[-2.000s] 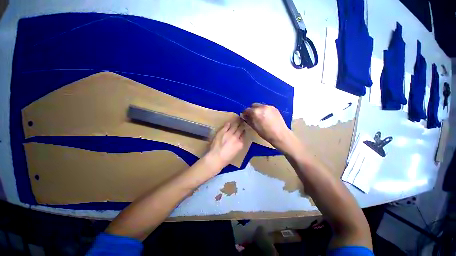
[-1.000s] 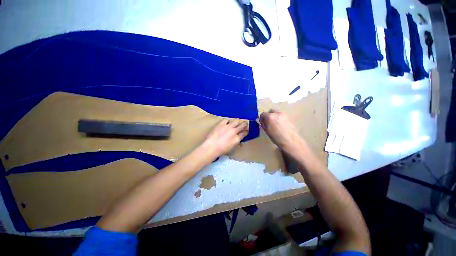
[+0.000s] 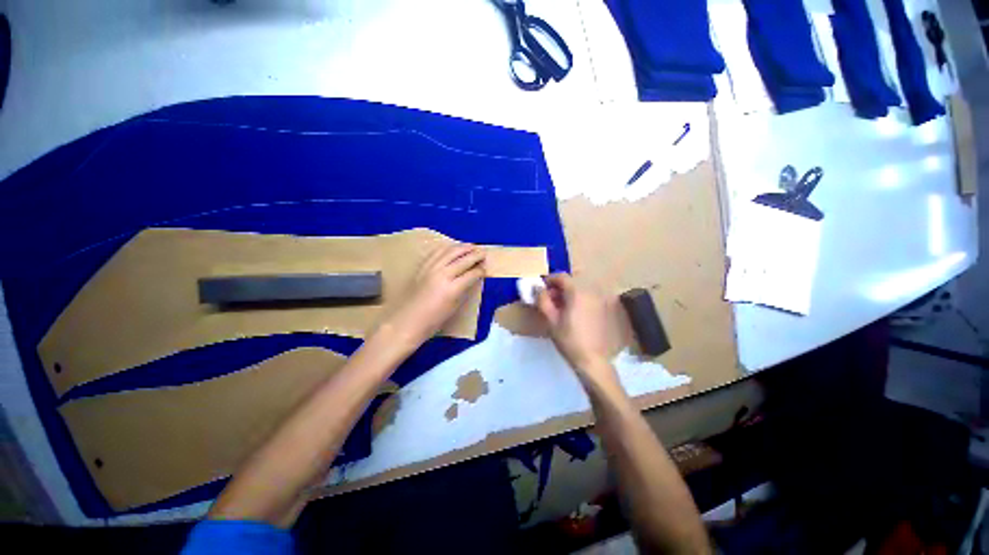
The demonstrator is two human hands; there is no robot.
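A tan card pattern piece (image 3: pixel 315 255) with a narrow tab at its right end lies on the blue cloth (image 3: pixel 325 152). A second card template (image 3: pixel 195 423) lies below it. A long dark grey weight (image 3: pixel 290 288) rests on the upper card. My left hand (image 3: pixel 439 287) lies flat on the card beside the tab, fingers spread, holding nothing visible. My right hand (image 3: pixel 575 320) pinches a small white piece of chalk (image 3: pixel 530 288) at the tab's lower edge. Thin white lines run on the cloth above the card.
A short dark weight (image 3: pixel 646 322) stands on brown paper (image 3: pixel 694 271) right of my right hand. Shears (image 3: pixel 531 49) lie at the top. Folded blue stacks (image 3: pixel 667 49) line the upper right. A bulldog clip (image 3: pixel 794 195) holds white paper. The table's front edge runs below.
The view has shifted. My left hand has moved left off the tab, uncovering it. My right hand has moved from the cloth's right edge to below the tab. The short weight is now uncovered.
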